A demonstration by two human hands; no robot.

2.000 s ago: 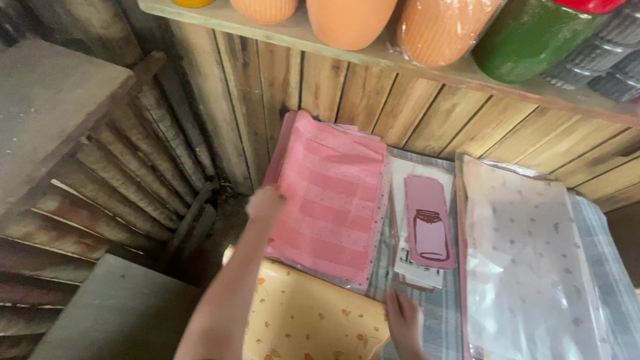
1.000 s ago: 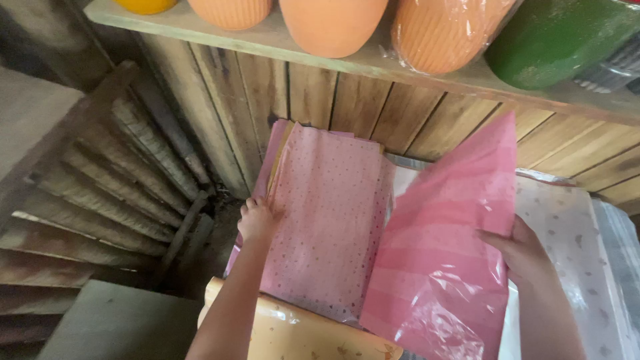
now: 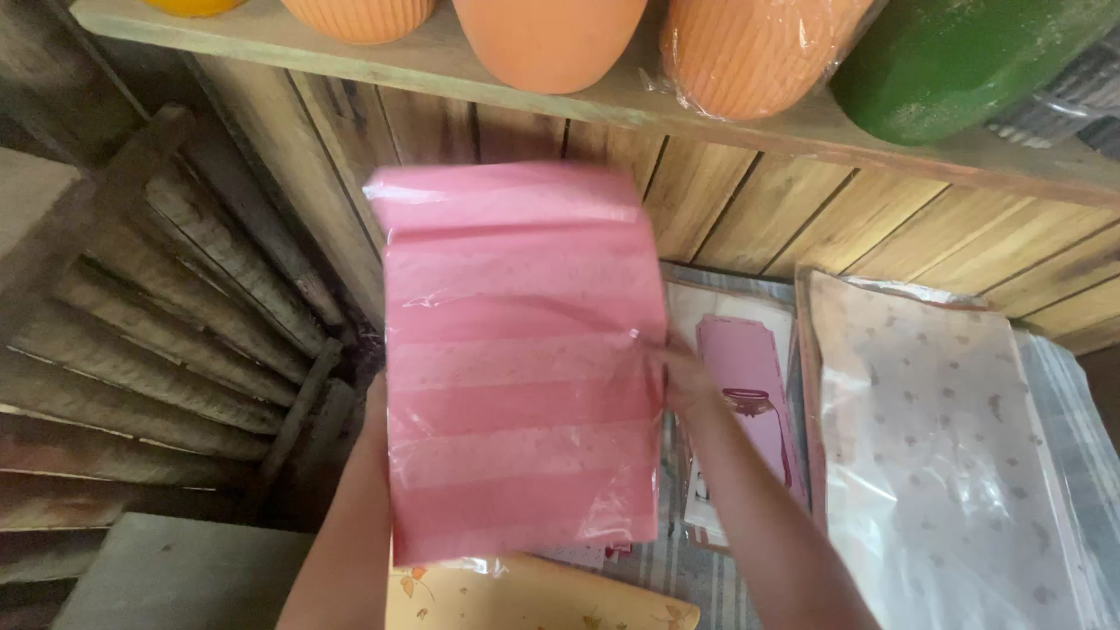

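A pink striped sheet in clear plastic film (image 3: 525,376) is raised in front of me, its top edge bent over. My right hand (image 3: 669,359) grips its right edge. My left hand is hidden behind its left side; only the forearm shows, so its hold cannot be told. Beneath the sheet's lower edge lies a yellow sheet with a leaf print (image 3: 534,599). Right of it are a pink card with a jar drawing (image 3: 744,376) and a stack of pale patterned sheets in plastic (image 3: 927,455).
A wooden shelf (image 3: 394,79) bearing orange pots (image 3: 551,39) and a green pot (image 3: 954,70) runs overhead. A plank wall (image 3: 787,219) stands behind. Wooden slats (image 3: 175,332) and a grey board (image 3: 192,569) are at the left. A striped cloth (image 3: 656,577) lies underneath.
The pink striped sheet, held at the right by my right hand a second ago, has moved left over the dotted pink sheets. The jar card is in sight again.
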